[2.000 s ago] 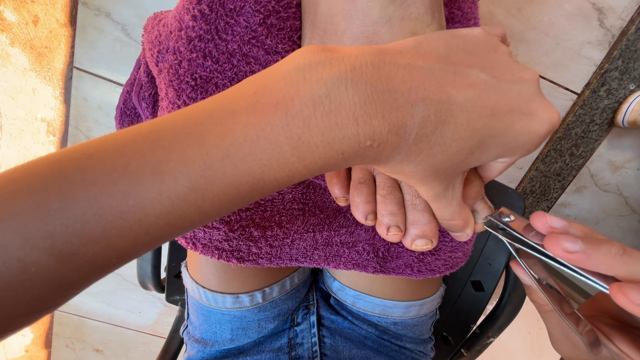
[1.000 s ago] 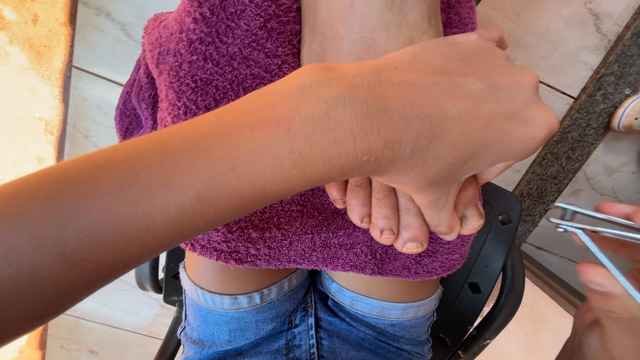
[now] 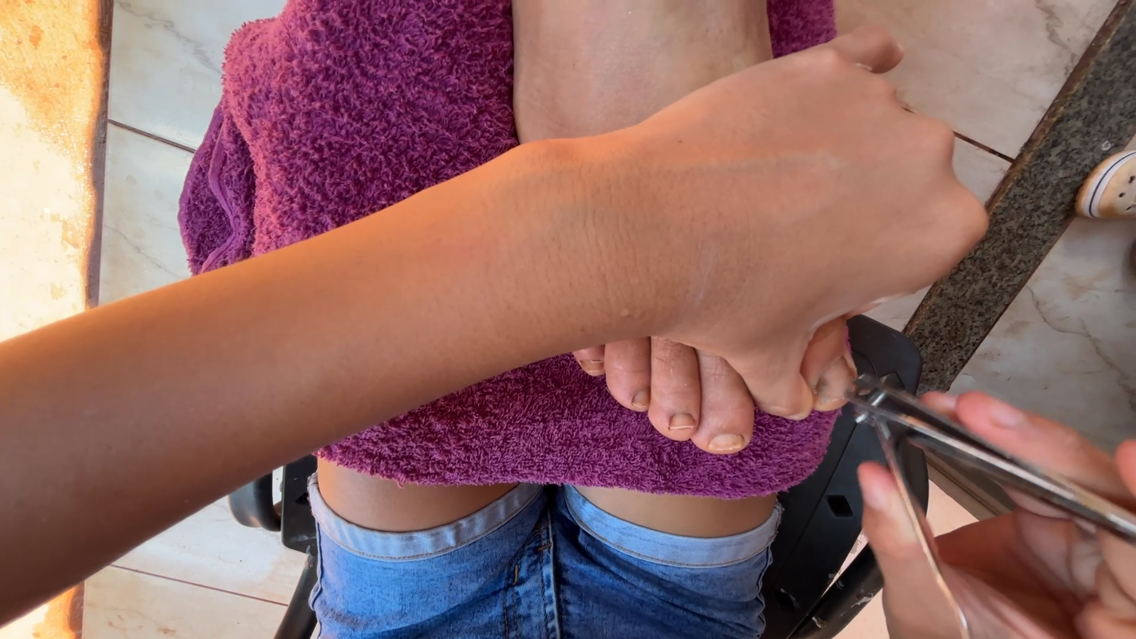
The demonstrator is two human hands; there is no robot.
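My left hand [image 3: 825,195] reaches across another person's bare foot [image 3: 635,67] and grips its big toe [image 3: 830,364], with a finger and thumb at the toe's sides. The other toes show below my wrist. Under the foot lies a purple terry towel [image 3: 373,115], spread over my lap. In my right hand [image 3: 1021,524] is a metal nail clipper [image 3: 923,422], its lever spread away from the body. The clipper's jaw end is at the big toenail's edge; whether it touches the nail cannot be told.
Below the towel are my denim shorts [image 3: 444,581] with rolled cuffs. A black chair frame [image 3: 821,524] shows beside my legs. A dark stone strip [image 3: 1021,213] crosses the marble-look tiles [image 3: 1074,337] at right, with part of a shoe [image 3: 1109,186] near it.
My right hand has brought the clipper back from the right to the big toe, where it also was two seconds ago. My left hand has kept its grip on the toe.
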